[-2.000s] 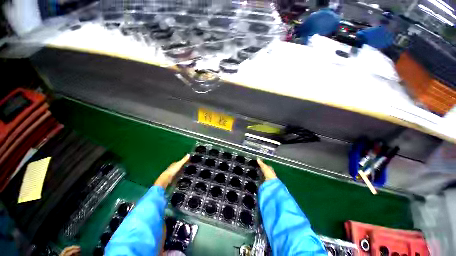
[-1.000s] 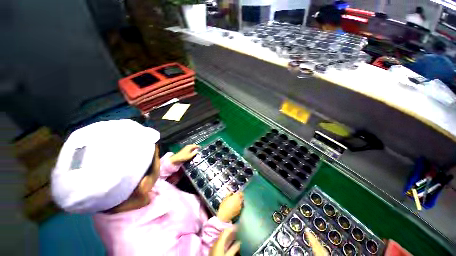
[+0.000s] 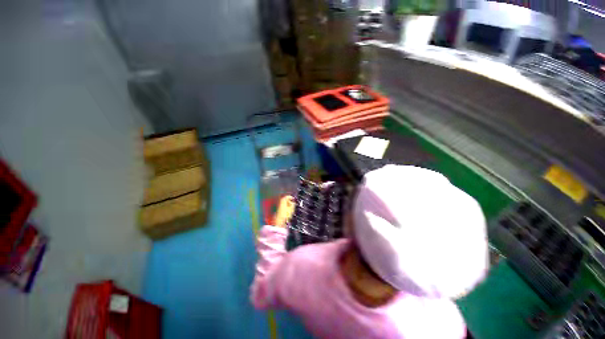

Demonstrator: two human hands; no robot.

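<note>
Neither of my hands is in view. A person in a pink top and white cap stands close in front and holds a clear tray of dark round parts (image 3: 316,210) with one visible hand at its left edge. A stack of filled blister trays (image 3: 538,248) lies on the green bench mat (image 3: 494,301) at the right. Part of another filled tray (image 3: 585,324) shows at the lower right corner, cut off by the edge. The image is blurred.
Red-orange foam trays (image 3: 345,119) are stacked at the bench's far end, beside a dark stack with a paper note (image 3: 371,147). Cardboard boxes (image 3: 174,189) stand on the blue floor (image 3: 229,265). Red bins (image 3: 109,314) are at lower left. A long shelf (image 3: 464,66) runs along the right.
The view has swung left, showing the floor and wall. The person in pink has turned from the bench with a tray held up. My blue sleeves and hands, seen earlier, are out of view.
</note>
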